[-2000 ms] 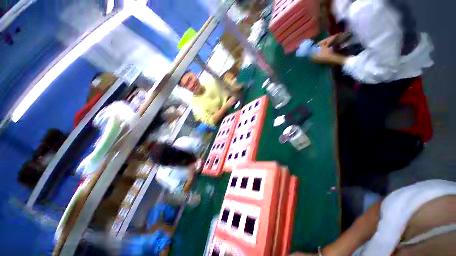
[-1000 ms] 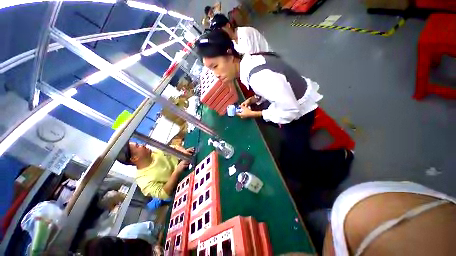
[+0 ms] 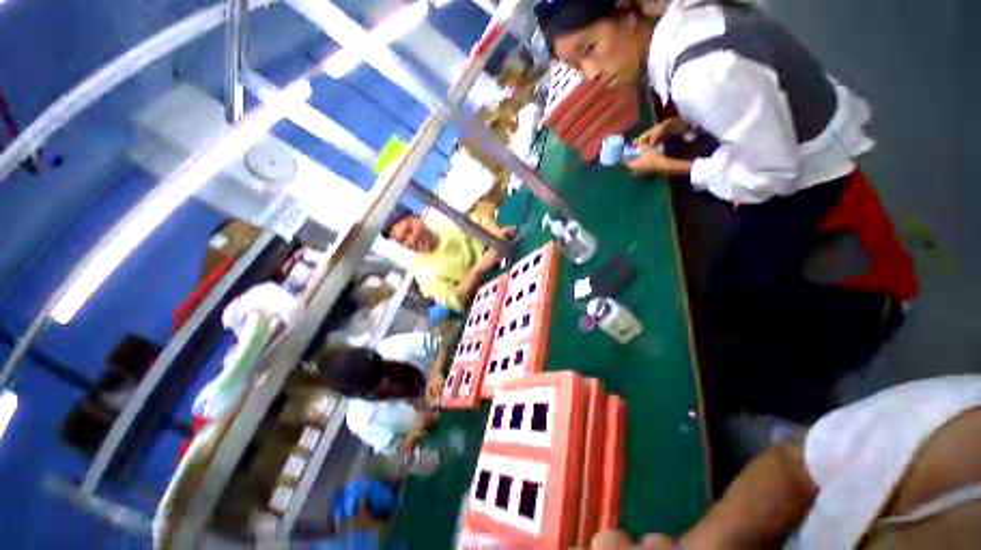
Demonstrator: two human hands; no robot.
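The nearest pink foam tray stack (image 3: pixel 589 462) stands at the bottom centre. White panels with dark windows (image 3: pixel 514 487) sit in rows in its top tray. My bare right forearm reaches in from the lower right. My right hand (image 3: pixel 624 539) is beside the stack's lower end, cut off by the bottom edge and blurred; whether it holds anything cannot be told. My left hand is not in view.
Two more pink trays (image 3: pixel 520 322) lie beyond on the green bench (image 3: pixel 656 376). Beside them are a pump bottle (image 3: pixel 578 243), black cloth (image 3: pixel 612 276), white slip (image 3: pixel 582 288) and small jar (image 3: pixel 616 320). Several workers sit around; one in white handles something blue.
The view swung away and back, so the bench and trays shifted right again. My right hand now shows at the bottom edge; it was out of the picture one second ago.
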